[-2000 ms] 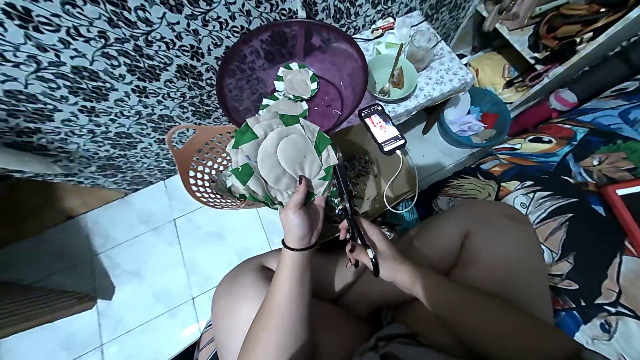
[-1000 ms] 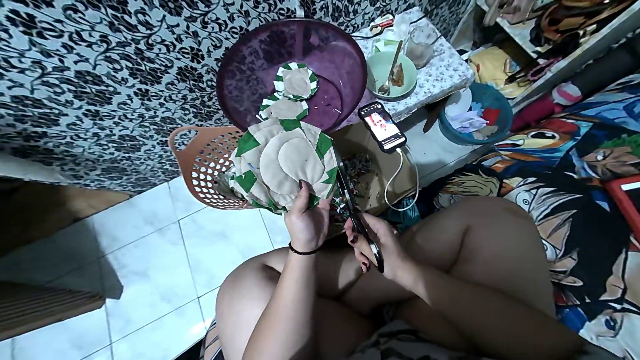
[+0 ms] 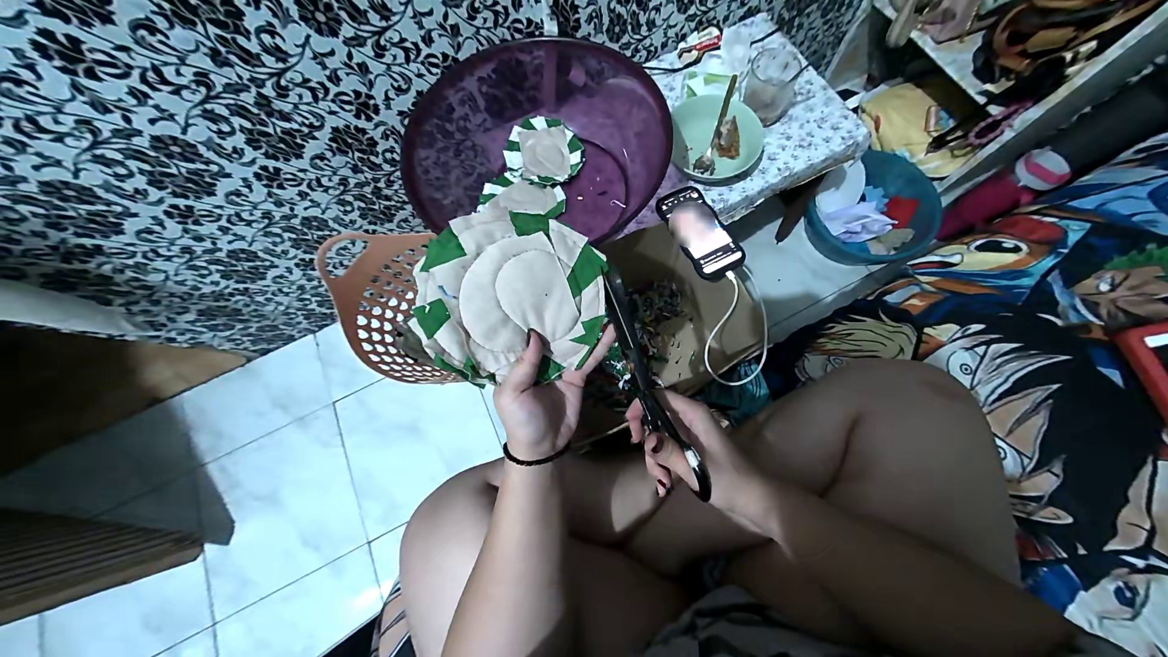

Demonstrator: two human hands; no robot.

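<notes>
My left hand [image 3: 543, 401] holds a round piece of layered cream cloth with green patches [image 3: 511, 292] by its lower edge, thumb on top. In my right hand [image 3: 698, 452] is a pair of black-handled scissors [image 3: 643, 374], its blades beside the right edge of the cloth piece; whether they touch it I cannot tell. Beyond the held piece, a smaller round cream piece with a green and white edge [image 3: 545, 152] lies over a purple plastic basin [image 3: 438, 119], and another one [image 3: 522, 196] is partly hidden behind the held piece.
An orange perforated basket [image 3: 351, 301] stands at the left. A cardboard box [image 3: 730, 319] with scraps bears a phone [image 3: 701, 234] on a white cable. Behind are a green bowl [image 3: 750, 137] with a fork and a glass [image 3: 771, 87] on a small table. A blue tub [image 3: 917, 196] holds cloths.
The held cloth piece has turned and tilted slightly in my left hand, with some fingers now spread at its right edge. My right hand still holds the scissors in about the same place.
</notes>
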